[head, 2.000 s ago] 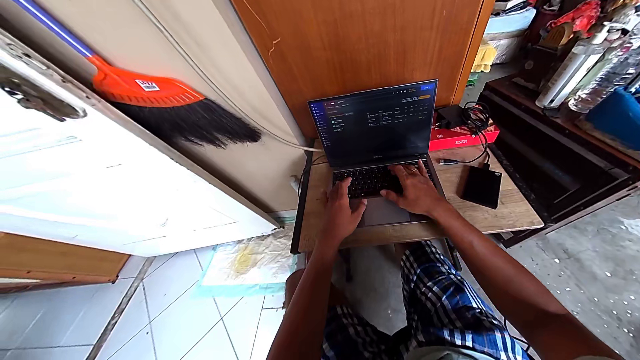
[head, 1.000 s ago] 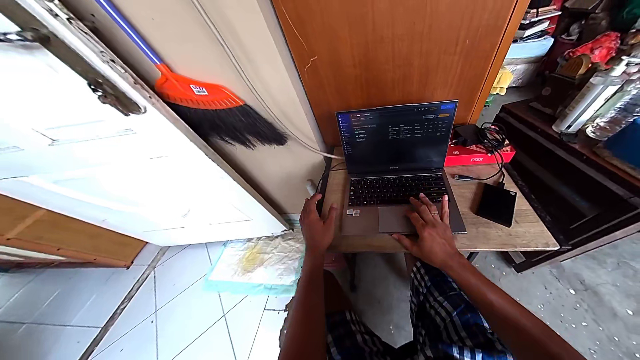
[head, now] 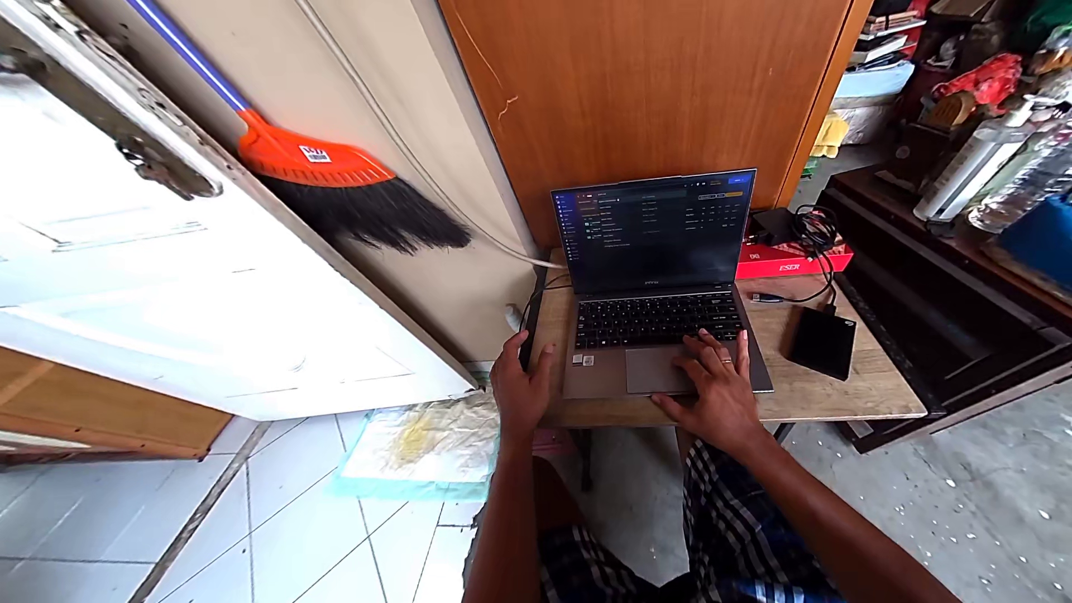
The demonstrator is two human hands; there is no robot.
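Note:
An open laptop [head: 662, 243] with a dark screen page stands on a small wood-topped table [head: 871, 381]. My right hand [head: 716, 385] lies over the right part of its touchpad [head: 649, 371], fingers spread, the fingertips near the lower keys. At the table's left edge is my left hand [head: 523, 385], thumb and fingers apart, with nothing in it. A black portable hard drive [head: 823, 342] with a cable lies right of the laptop. Behind it, a red box [head: 791, 261] carries a black adapter and a coiled cable [head: 814, 230].
An orange broom [head: 314, 159] hangs by the wall, beside a white door [head: 167, 251] on the left. A wooden panel [head: 653, 84] rises behind the laptop. Plastic bottles [head: 976, 167] stand on a dark shelf unit at right. A stained pad [head: 419, 448] lies on the tiled floor.
My left hand has left the keyboard for the table's left edge. My right hand has moved from the keys to the touchpad area. The view has shifted somewhat.

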